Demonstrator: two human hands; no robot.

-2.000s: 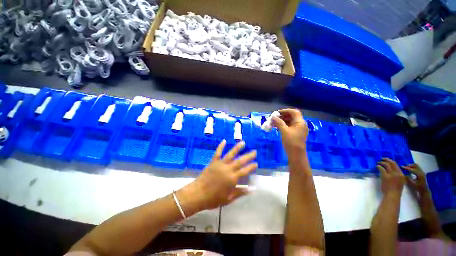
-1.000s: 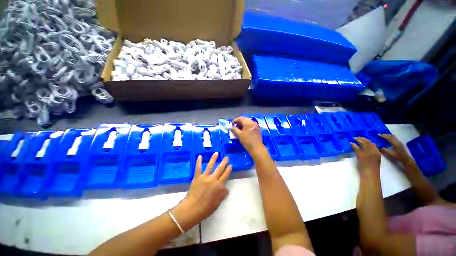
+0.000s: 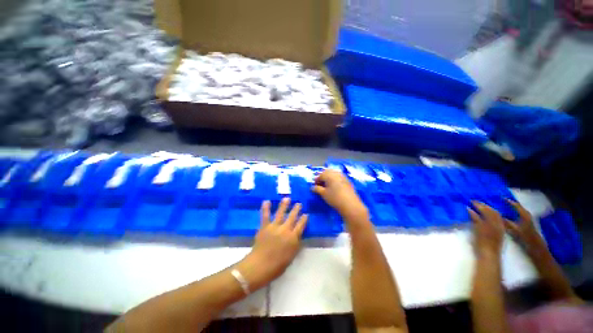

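Note:
A row of shiny blue trays [image 3: 250,220] lies side by side across the white table front. Several trays to the left of my right hand each hold a white finger-length part [image 3: 283,183] in the upper narrow recess. My left hand [image 3: 281,233] is open, fingers spread, with its fingertips at the lower part of a tray. My right hand [image 3: 335,192] has its thumb and fingertips together at the upper recess of the tray just right of the last visible filled one. Blur and the fingers hide whether a part is between them.
An open brown carton [image 3: 253,119] of loose white parts [image 3: 250,84] stands behind the trays. A greyish-white cable pile [image 3: 84,78] is left of it. Glossy blue stacks [image 3: 413,117] and a crumpled blue sheet [image 3: 530,130] are to the right. Another person's hands [image 3: 487,224] are at the right-hand trays.
The view has shifted and blurred. My right hand brought a white part to the tray's upper recess and its fingertips remain there. My left hand has come down onto a tray.

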